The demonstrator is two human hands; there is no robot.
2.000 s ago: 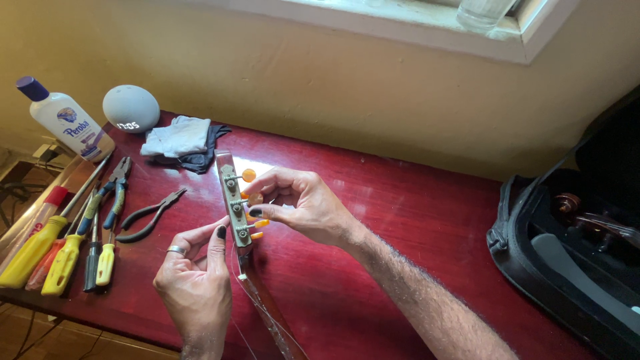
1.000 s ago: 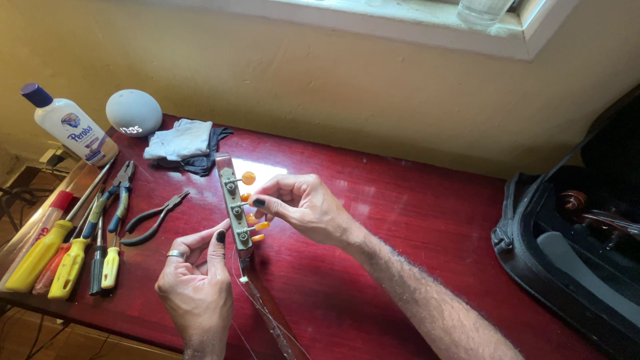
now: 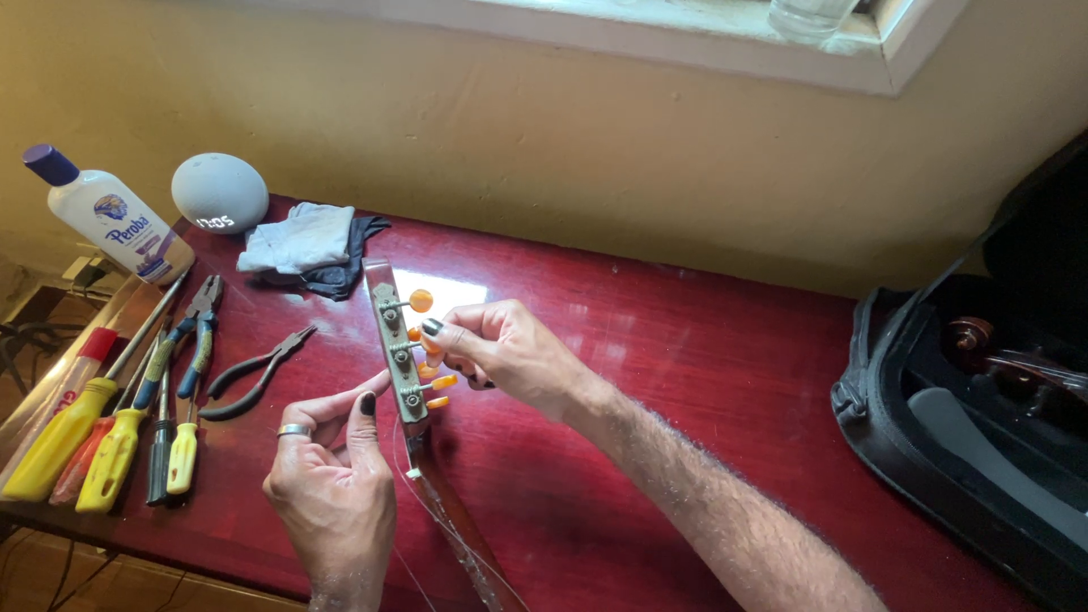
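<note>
The headstock of a stringed instrument (image 3: 393,340) points away from me, turned on its side, with a metal tuner plate, geared posts and amber-coloured pegs. My right hand (image 3: 501,348) pinches the middle tuning peg (image 3: 431,342) between thumb and fingers. Left of the headstock, my left hand (image 3: 336,476) has its thumb and index finger close together, the index fingertip by the headstock's edge; whether it pinches a string cannot be told. Loose thin strings (image 3: 408,484) hang by the nut and run down along the brown neck (image 3: 459,531), whose lower part leaves the view.
Left on the red table (image 3: 680,374) lie yellow-handled screwdrivers (image 3: 110,459), combination pliers (image 3: 204,331) and needle-nose pliers (image 3: 259,370). Behind are a polish bottle (image 3: 119,221), a round smart speaker (image 3: 219,194) and folded cloths (image 3: 302,242). A black instrument case (image 3: 884,425) holding a scroll-headed instrument stands right.
My right hand stays at the pegs, its fingers slightly shifted around the middle one. My left hand remains beside the headstock, its index finger now stretched nearer the headstock's edge.
</note>
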